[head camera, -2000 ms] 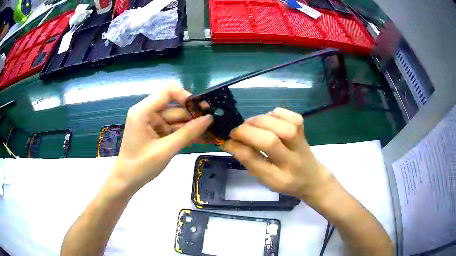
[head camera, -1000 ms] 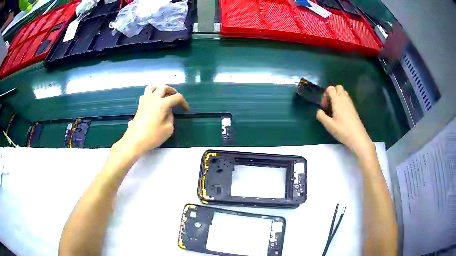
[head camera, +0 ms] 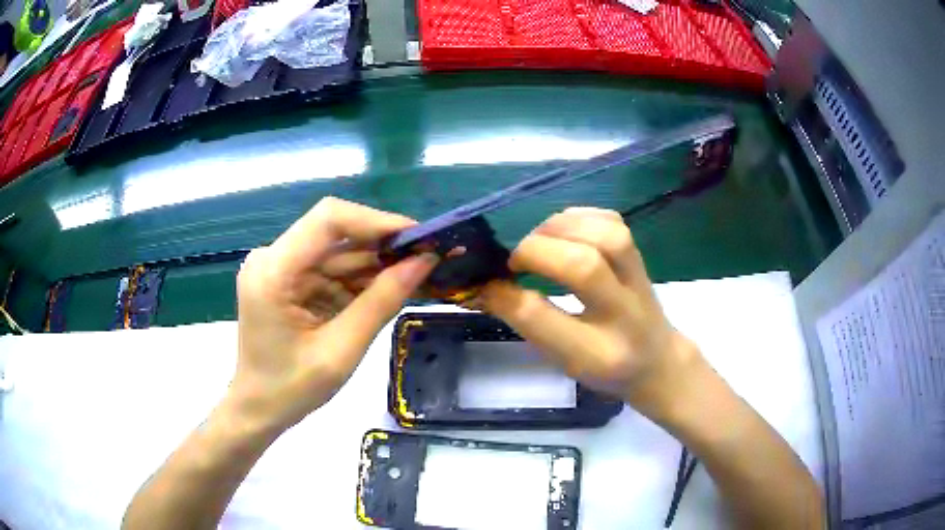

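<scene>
A black phone middle frame [head camera: 570,178] is held up in the air and tilted, its window end reaching to the upper right. My left hand [head camera: 321,300] grips its solid end at the left. My right hand [head camera: 591,300] holds the lower right side of that solid end, near the orange edging. Below, a thicker black frame [head camera: 427,375] with orange edging lies on the white mat, partly hidden by my right hand. A thinner frame [head camera: 394,487] lies in front of it.
The green conveyor belt [head camera: 394,135] carries frames [head camera: 143,295] at left. Red trays [head camera: 580,41], a black compartment tray [head camera: 218,101] and a crumpled plastic bag [head camera: 275,43] are beyond. Tweezers [head camera: 681,487] lie by my right forearm. Printed sheets [head camera: 891,383] are at right.
A second ago my right hand was apart at the right with a dark piece and my left over a frame on the belt. Now both hands hold one frame up at the centre.
</scene>
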